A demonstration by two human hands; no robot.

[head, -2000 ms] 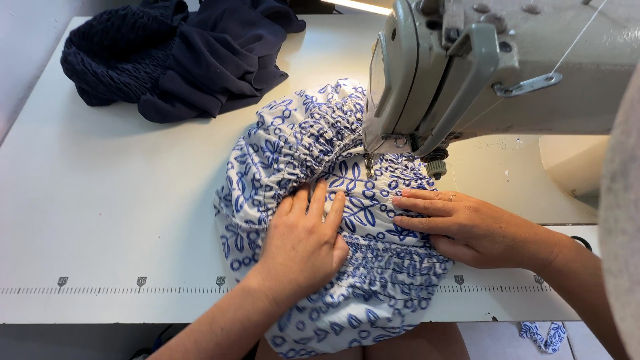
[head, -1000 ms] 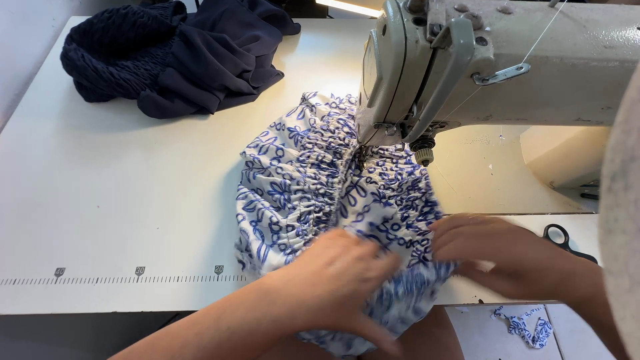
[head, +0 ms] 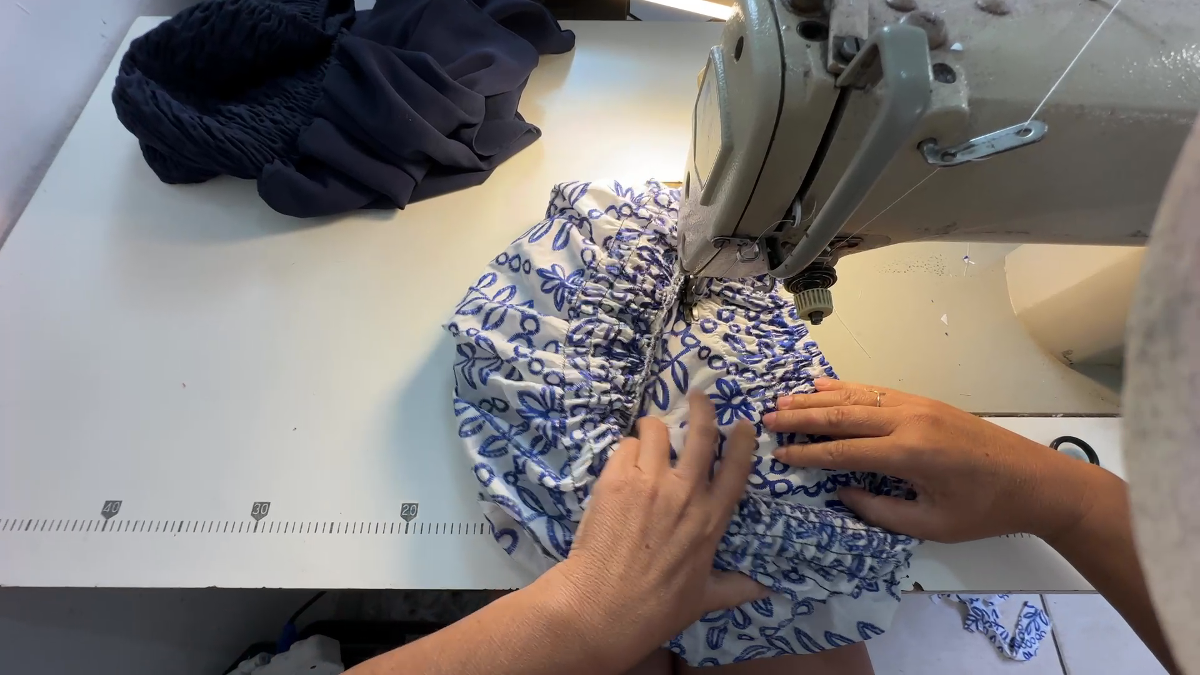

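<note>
A white cotton garment with blue leaf print and gathered elastic bands [head: 525,375] lies under the needle area of an industrial sewing machine [head: 750,187]. The presser foot [head: 692,298] is beside a gathered seam, near the garment's upper middle. My left hand [head: 656,516] rests on the cloth below the foot, fingers spread and slightly blurred. To the right, my right hand [head: 900,450] lies flat on the gathered part, fingers nearly straight and a thin ring on one. Neither hand pinches the cloth visibly. The garment's lower part hangs over the table's front edge.
Dark navy gathered fabric [head: 403,112] lies at the back left of the white table [head: 234,375], whose front edge bears a ruler scale. A black scissors handle [head: 1074,450] shows beyond my right wrist. Printed scraps [head: 1008,626] lie on the floor. A pale blurred shape [head: 1162,394] blocks the right edge.
The garment has turned and shifted under the machine since the first frame. Both hands, blurred near its lower part one second ago, now lie farther up on the cloth.
</note>
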